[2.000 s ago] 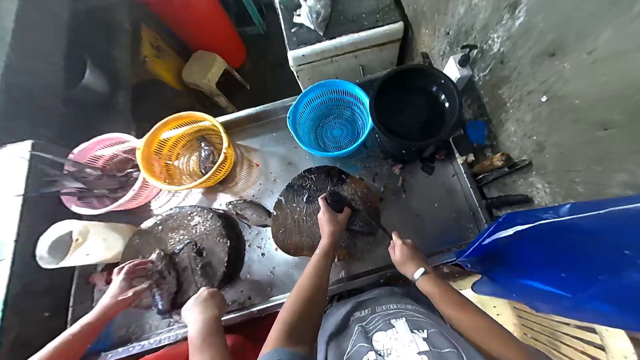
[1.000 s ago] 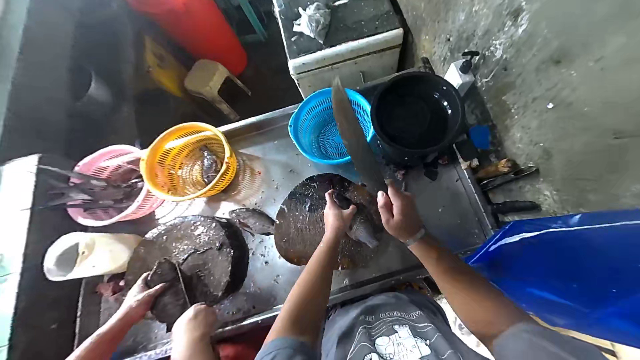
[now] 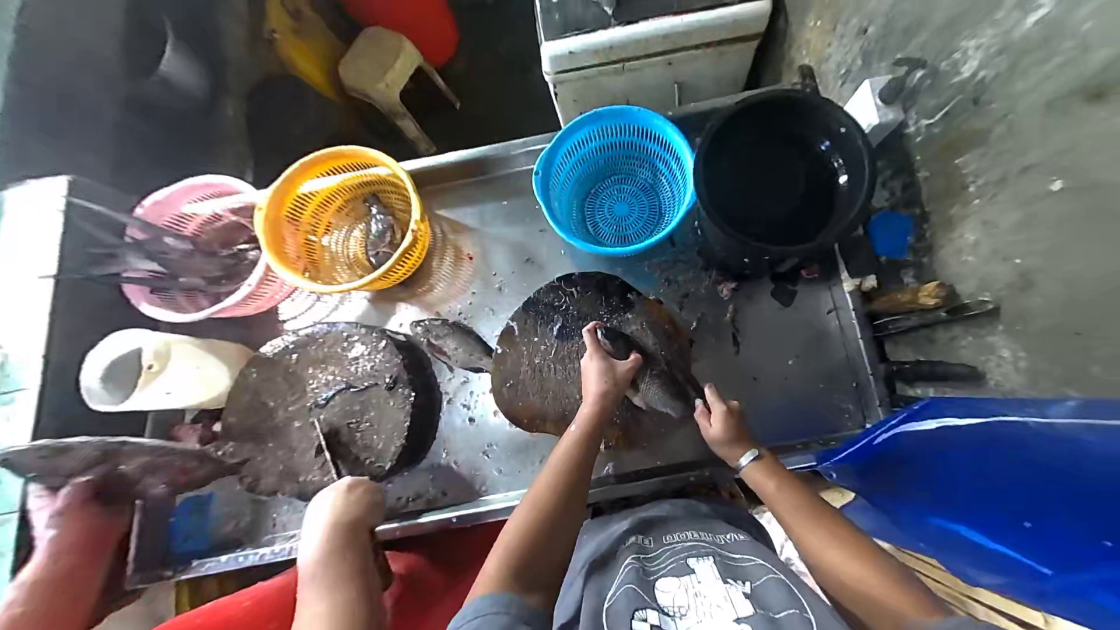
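On the right round wooden chopping block [image 3: 547, 367], my left hand [image 3: 610, 366] grips a dark fish [image 3: 661, 389] near its head. My right hand [image 3: 724, 426], with a band at the wrist, is closed on a knife at the block's right edge; the blade is seen nearly edge-on and partly lost against the fish. Just left of the block, another fish [image 3: 452, 343] lies on the metal table.
A co-worker's hands hold a fish [image 3: 114, 464] and a knife [image 3: 325, 448] by the left chopping block [image 3: 306, 394]. Pink [image 3: 197, 306], yellow [image 3: 341, 284] and blue [image 3: 612, 248] baskets, a black pot [image 3: 783, 175] and a white jug [image 3: 197, 367] stand around; a blue sheet [image 3: 989, 490] hangs at right.
The knife, raised in front of the blue basket a second ago, is down beside the fish with my right hand lower. The co-worker's left hand has moved left off the block with a fish.
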